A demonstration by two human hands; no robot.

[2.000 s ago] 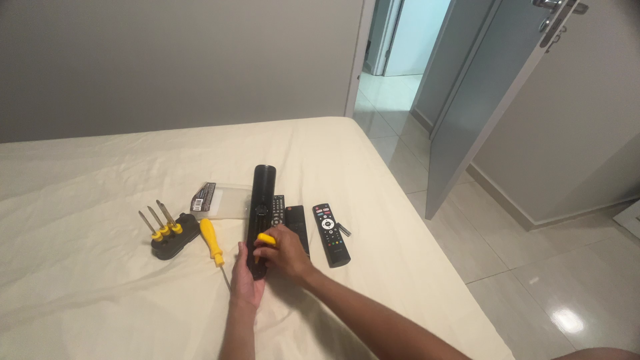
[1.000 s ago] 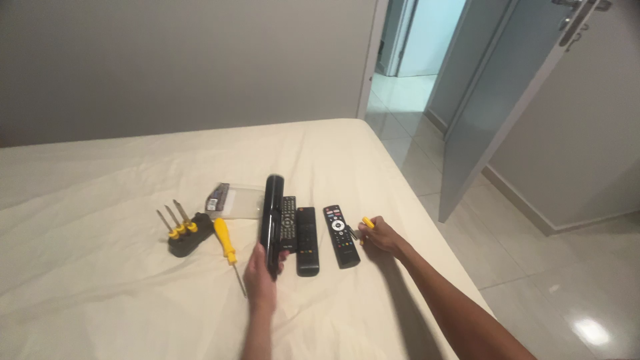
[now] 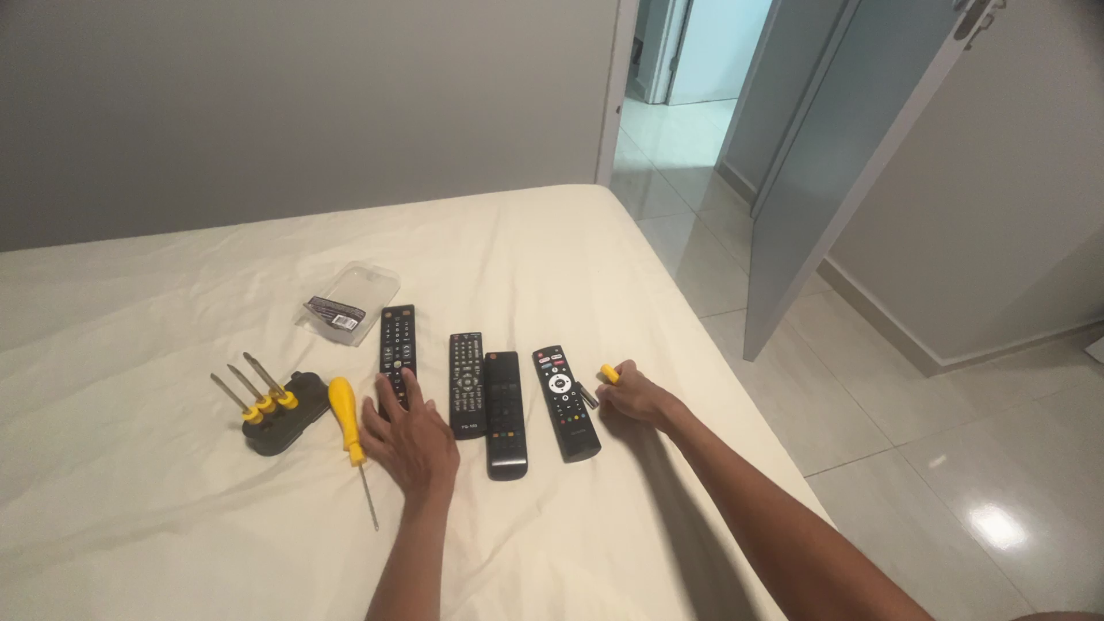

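Note:
My left hand (image 3: 412, 440) rests with spread fingers on the lower part of a black remote control (image 3: 398, 341), which lies buttons up on the bed. My right hand (image 3: 636, 395) is closed around a small yellow-handled tool (image 3: 610, 373), its tip not clear. Small metallic cylinders, apparently batteries (image 3: 587, 396), lie between that hand and a remote with a round white ring (image 3: 567, 414). Two more black remotes, one with many buttons (image 3: 467, 379) and one darker (image 3: 505, 423), lie side by side between my hands. A yellow-handled screwdriver (image 3: 343, 414) lies left of my left hand.
A black holder (image 3: 297, 431) with several yellow-based screwdriver bits (image 3: 263, 379) stands on the left. Behind it lies a clear plastic package (image 3: 362, 289) with a printed label. The bed's right edge (image 3: 690, 336) borders a tiled floor and an open door (image 3: 828, 147).
The remote that my left hand held up now lies on the bed with that hand on it. My right hand has moved from that remote to the right of the row, with the yellow-handled tool.

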